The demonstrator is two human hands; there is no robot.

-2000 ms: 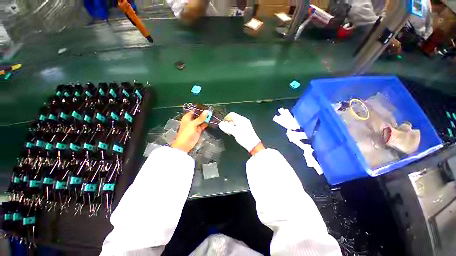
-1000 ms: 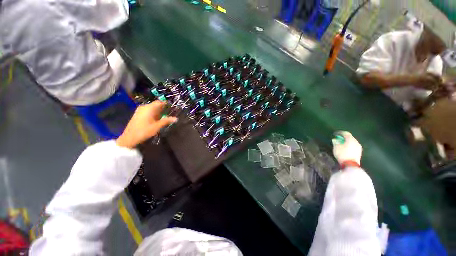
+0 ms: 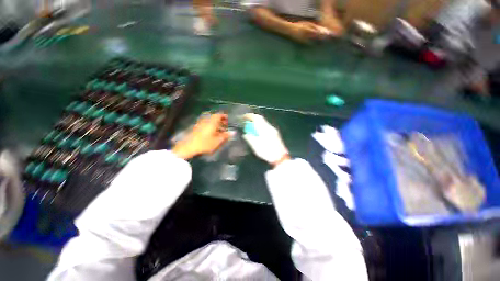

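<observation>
The frame is blurred. My left hand [image 3: 204, 136], bare, is over the pile of clear square sheets [image 3: 229, 172] at the bench centre, fingers bent. Small dark spots show at its fingertips; I cannot tell whether it holds something. My right hand [image 3: 266, 138], in a white glove, is just right of it and holds a teal square piece [image 3: 251, 128] at its fingers. The hands are close but apart. Another teal piece [image 3: 335, 100] lies farther back on the bench. The black foam tray [image 3: 189, 96] at the left holds rows of assembled units with teal blocks.
A blue tote [image 3: 373, 164] with clear bags stands at the right. White strips [image 3: 331, 139] lie along its left side. Across the green bench [image 3: 263, 82] are another person's forearms and hands [image 3: 307, 28]. Part of a white sleeve shows at the left edge.
The view has swung back to the right, bringing the whole tote in. My left hand has moved from the tray to the bench centre, beside my right hand, which still holds a teal piece.
</observation>
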